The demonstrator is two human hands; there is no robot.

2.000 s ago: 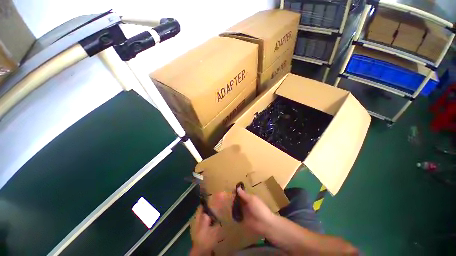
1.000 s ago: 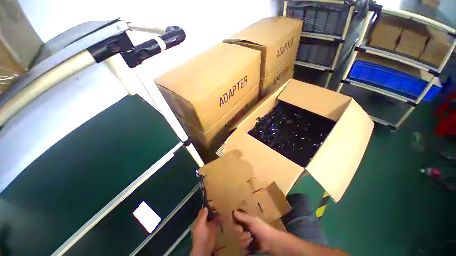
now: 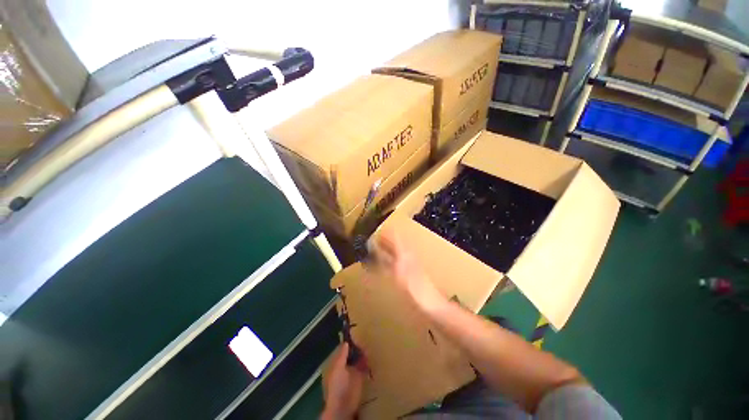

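Note:
The flat brown die-cut cardboard piece (image 3: 402, 336) lies across my lap. My left hand (image 3: 343, 379) is at its left edge, closed on a small black adapter with its cord (image 3: 353, 353). My right hand (image 3: 392, 261) is raised over the far end of the cardboard, beside the open carton, and holds a dark bundle (image 3: 365, 248) that is blurred. The open carton (image 3: 448, 264) stands just beyond, filled with a black glinting heap (image 3: 489, 215).
Closed cartons marked ADAPTER (image 3: 361, 135) stand behind the open carton. A dark-green-topped workbench (image 3: 164, 287) with a pale pipe frame is on the left. Racks with a blue bin (image 3: 641, 131) stand at the back right. A carton flap (image 3: 567, 254) sticks out to the right.
My right hand has moved forward from over the middle of the cardboard to its far end, with a dark bundle in it. My left hand stays at the cardboard's left edge.

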